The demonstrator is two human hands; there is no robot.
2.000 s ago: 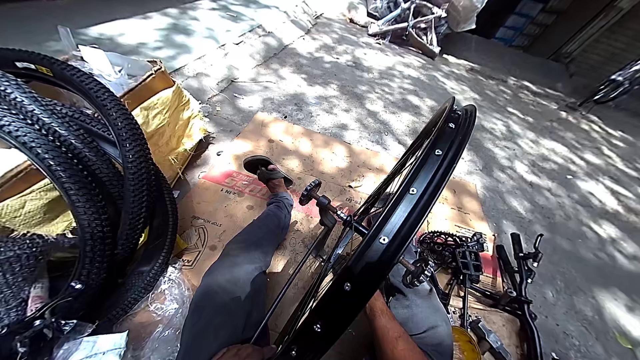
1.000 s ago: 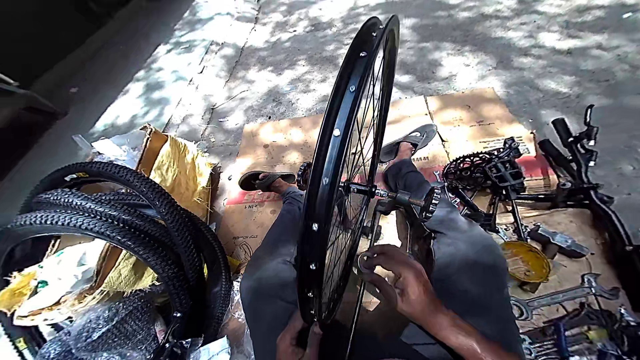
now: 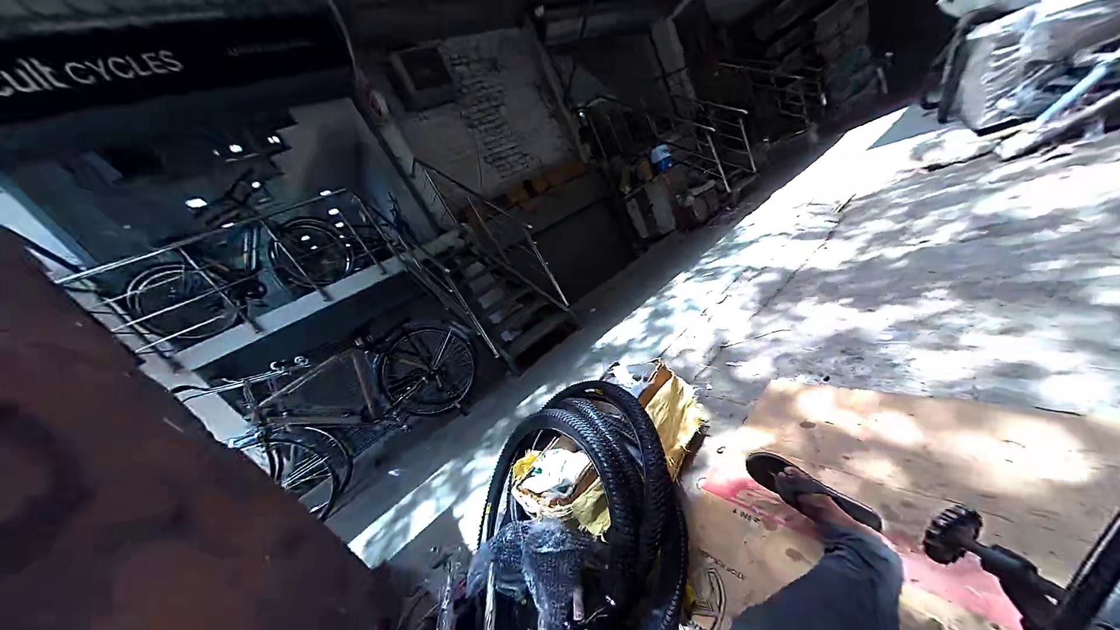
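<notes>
A large, blurred brown shape fills the left side, very close to the camera; it looks like my left hand or forearm (image 3: 166,472), but its fingers cannot be made out. My right hand is outside the view. At the lower right corner shows a slice of the black wheel rim (image 3: 1095,573). Beside it, a black ridged knob (image 3: 952,534) sits on a dark metal arm over the cardboard sheet (image 3: 980,446). Several knobbly black bicycle tyres (image 3: 604,472) stand bunched at bottom centre, near my trousered leg (image 3: 831,582) and sandalled foot (image 3: 814,494).
Behind the tyres lies a torn carton with yellow wrapping (image 3: 674,416); bubble wrap (image 3: 542,560) is in front. A parked bicycle (image 3: 367,394) stands by metal steps (image 3: 507,302) and a railed shopfront. Wrapped items (image 3: 1032,70) sit at the upper right on sunlit paving.
The view has swung far to the left, toward the shopfront. Most of the wheel and my right hand have left the picture, and the brown shape now covers the left side.
</notes>
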